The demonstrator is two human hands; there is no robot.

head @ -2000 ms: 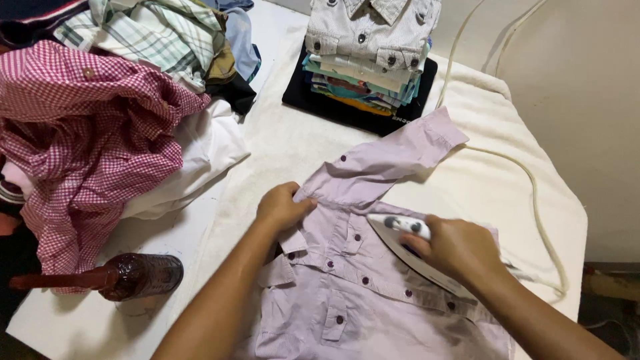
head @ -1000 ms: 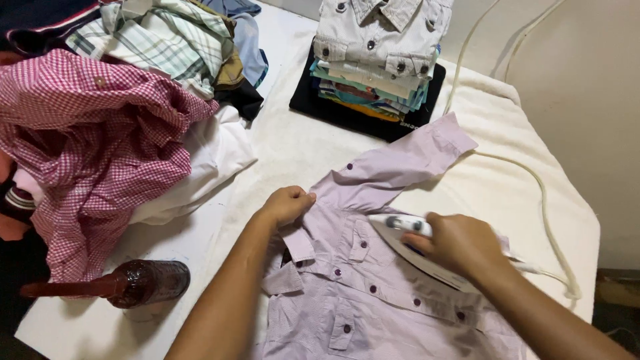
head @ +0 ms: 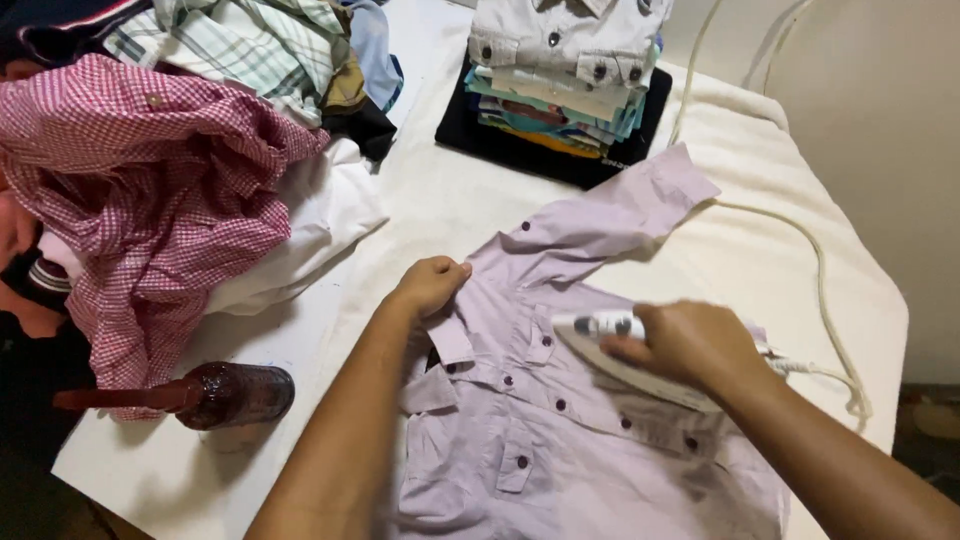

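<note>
A lilac button-front shirt (head: 592,480) lies spread on a cream cloth (head: 442,202), one sleeve stretched toward the upper right. My left hand (head: 431,285) pinches the shirt's fabric near the collar and shoulder. In my right hand (head: 690,345) is the handle of a clothes iron (head: 637,379); its soleplate rests on the shirt front beside a buttoned chest pocket, above the row of dark buttons. The tip of the iron points to the upper left. My right fingers hide part of the handle.
Crumpled clothes, with a red-and-white checked shirt (head: 150,180) among them, heap at the left. Below them stands a dark brown bottle (head: 244,395). Folded clothes (head: 562,82) are stacked on a black garment (head: 461,124) at the back. The iron's cord (head: 821,285) curves along the right side.
The iron in my right hand has shifted slightly over the shirt front, near the same pocket. My left hand stays at the collar area. The view has moved a little.
</note>
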